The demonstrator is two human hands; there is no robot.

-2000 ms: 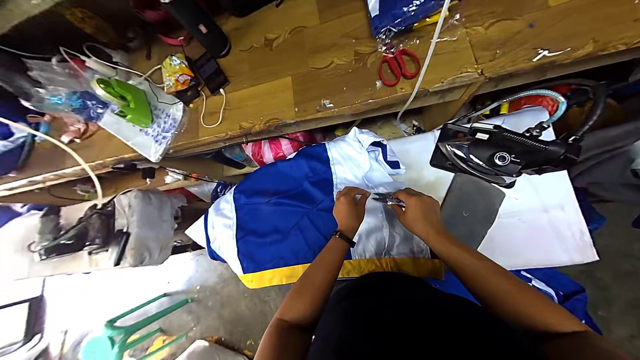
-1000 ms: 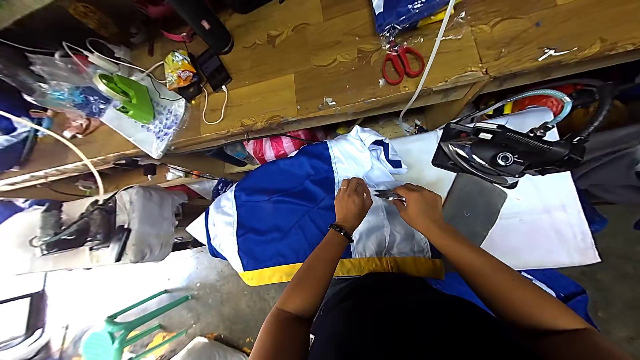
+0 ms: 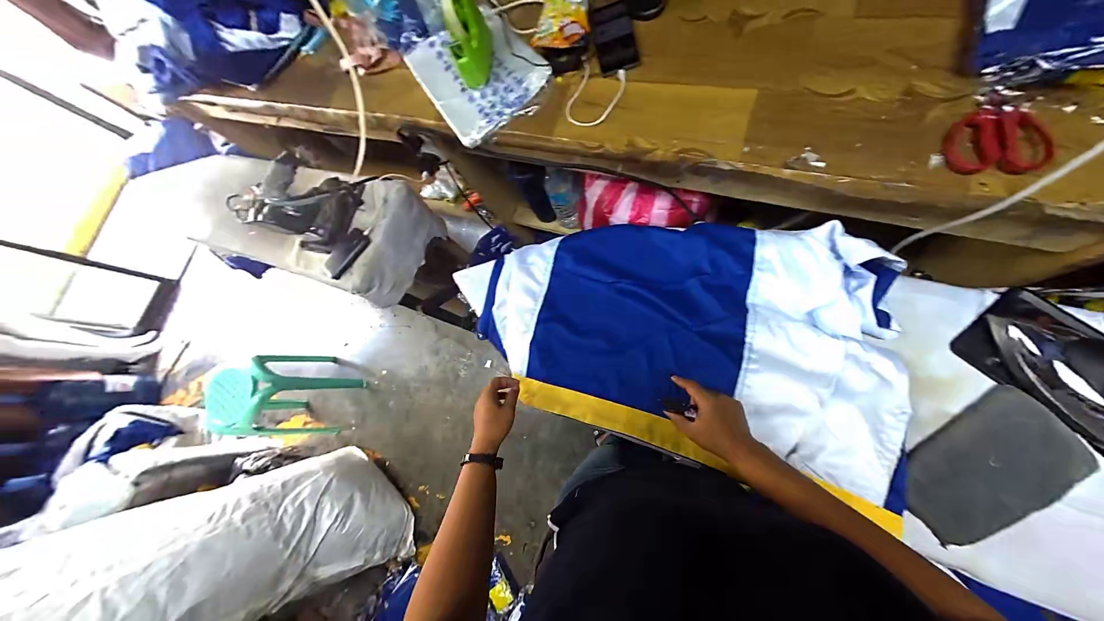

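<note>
A blue and white cloth garment point(image 3: 642, 315) with a yellow band along its near edge lies on a white-covered ironing surface. My left hand point(image 3: 496, 412) is at the left end of the yellow band, its fingertips pinched at the corner. Over the blue part near the band is my right hand point(image 3: 711, 418), holding a small dark tool point(image 3: 677, 407), likely thread snips, between palm and fingers; its index finger is stretched out over the cloth. A black electric iron point(image 3: 1039, 354) stands at the right, beside a dark grey pad point(image 3: 1000, 466).
Beyond the garment runs a wooden table point(image 3: 673, 112) with red-handled scissors point(image 3: 998, 141), a green tape dispenser point(image 3: 468, 43) and a phone point(image 3: 614, 36). A green plastic stool point(image 3: 250, 397) is on the floor at left. A white cable point(image 3: 1000, 200) hangs over the table edge.
Both hands have moved left from the garment's white part: the left to the yellow band's end, the right onto the blue part. They were close together and are now apart. The view has swung left.
</note>
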